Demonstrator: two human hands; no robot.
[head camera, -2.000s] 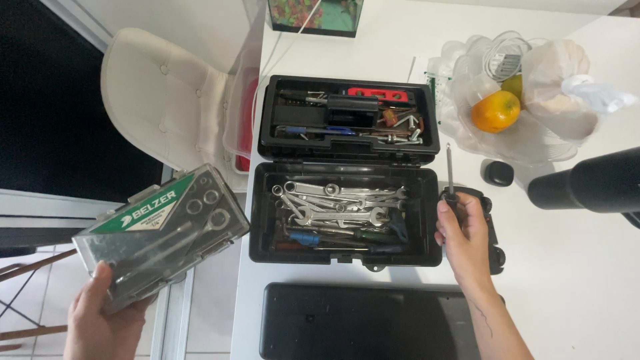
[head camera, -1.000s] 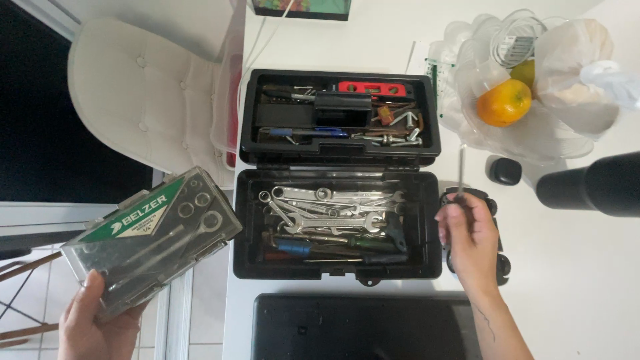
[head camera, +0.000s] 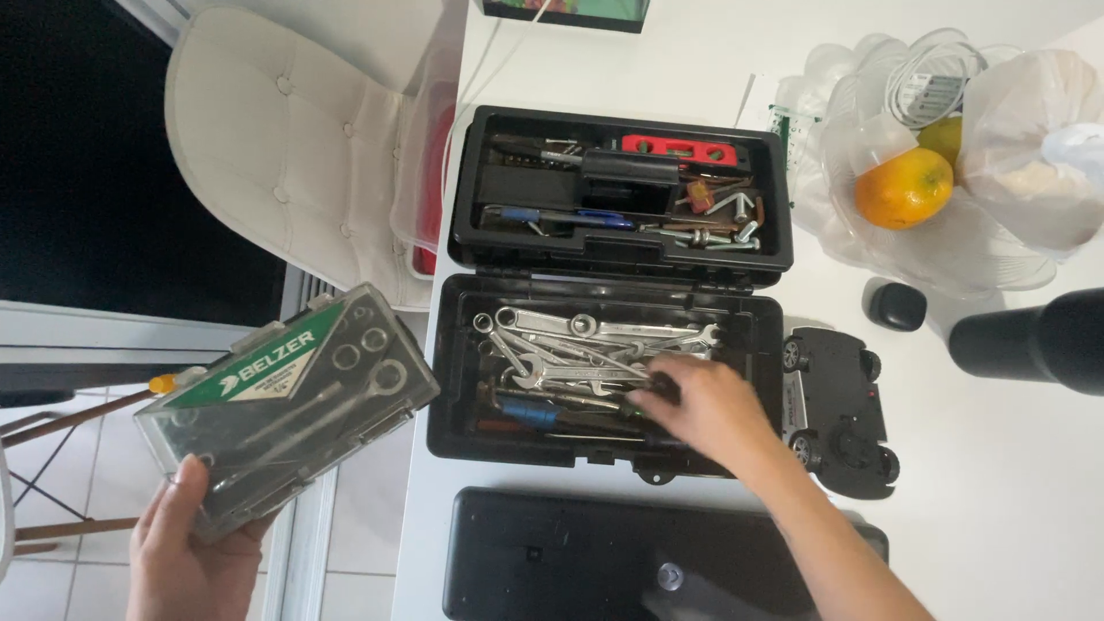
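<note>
My left hand (head camera: 194, 539) grips a clear Belzer socket set case (head camera: 293, 414) by its lower left end, off the table's left side. Through its lid show sockets and a ratchet. My right hand (head camera: 694, 401) is over the lower compartment of a black plastic toolbox (head camera: 448, 371), its fingers closed on the dark handle of a screwdriver (head camera: 660, 384), whose shaft lies over the combination wrenches (head camera: 569, 371). Below the wrenches lies a blue-handled tool (head camera: 526, 411). The toolbox's upper tray (head camera: 466, 194) holds a red spirit level (head camera: 680, 150), pens and bolts (head camera: 742, 207).
A black case (head camera: 621, 552) lies nearest me on the white table (head camera: 975, 517). Right of the toolbox are an upturned toy car (head camera: 837, 414), a small black case (head camera: 897, 306), a black bottle (head camera: 1026, 341) and a glass bowl with fruit (head camera: 906, 188). A white chair (head camera: 293, 147) stands left.
My right hand has moved left with the screwdriver, from beside the toolbox to over its lower compartment. My left hand still holds the socket set case.
</note>
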